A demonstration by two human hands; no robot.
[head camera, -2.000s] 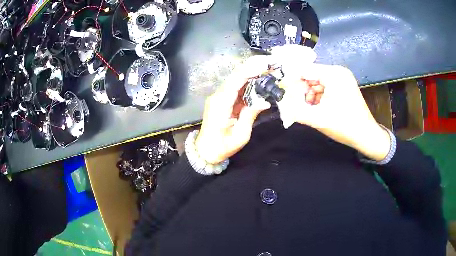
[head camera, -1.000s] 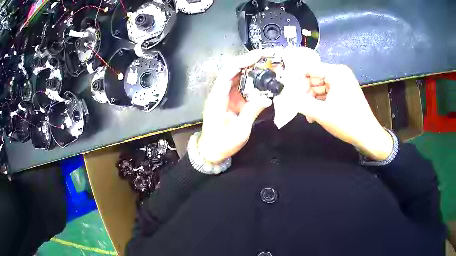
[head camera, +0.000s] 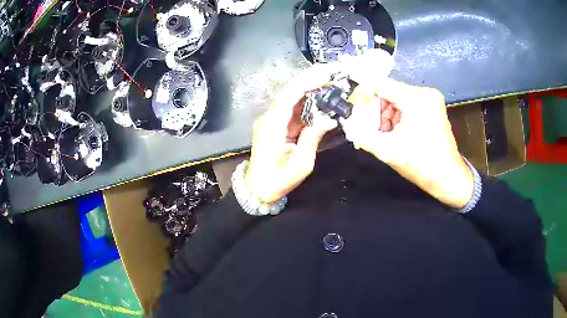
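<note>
A lens module (head camera: 334, 102) with a short black barrel on a small board is held in front of my chest. My left hand (head camera: 281, 140) is closed around the board's left side. My right hand (head camera: 407, 127) is at its right, fingers curled, with the fingertips against the module's edge; a pale patch between the fingers is overexposed and cannot be made out. A round black camera housing (head camera: 345, 31) with a board inside lies on the bench just beyond my hands, its near edge hidden by them.
Wired housings (head camera: 180, 97) crowd the left of the dark bench (head camera: 491, 49). Below the bench edge, a cardboard box (head camera: 129, 239) holds dark parts. A blue stool or bin (head camera: 96, 233) is at lower left, a red one (head camera: 547, 127) at right. Another person's dark clothing shows at lower left.
The pale pointed piece seen hanging between my hands is no longer distinguishable. My right hand has shifted slightly lower and left, and the module has tilted a little.
</note>
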